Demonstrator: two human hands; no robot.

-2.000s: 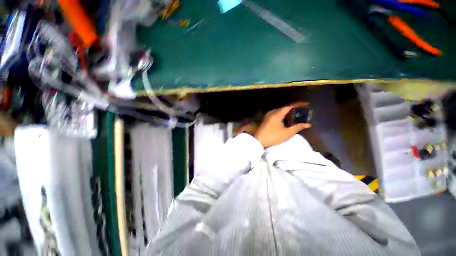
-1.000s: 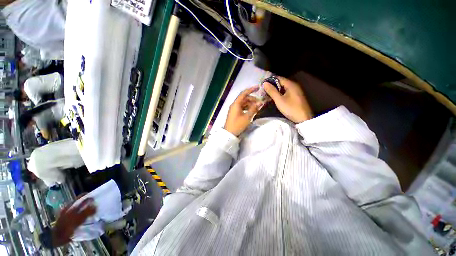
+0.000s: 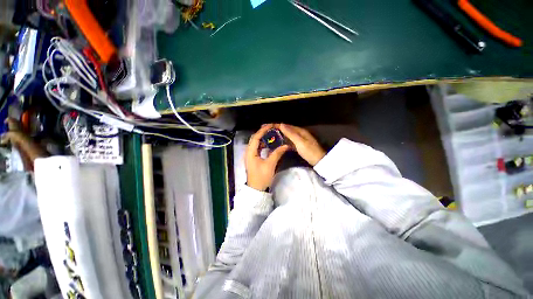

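Note:
A small dark square watch body (image 3: pixel 272 139) with a small orange and yellow patch on its face is held over the lap, below the bench edge. My left hand (image 3: pixel 260 163) grips it from the left and below, with the thumb at its lower edge. My right hand (image 3: pixel 299 143) is closed around its right side, fingertips at its top and right edges. The back of the watch is hidden by the fingers.
Thin silver tweezers (image 3: pixel 325 21) lie on the green mat (image 3: pixel 263 58). Orange-handled pliers (image 3: pixel 488 23) lie at the upper right. White cables (image 3: pixel 64 87) and a charging stand (image 3: pixel 162 72) crowd the left. White parts trays (image 3: pixel 479 157) stand right and left. Another person's arm (image 3: pixel 23 143) shows far left.
The view has swung back over the bench, showing the mat and tweezers again. Both hands remain together on the watch, whose face with the coloured patch now shows between the fingers.

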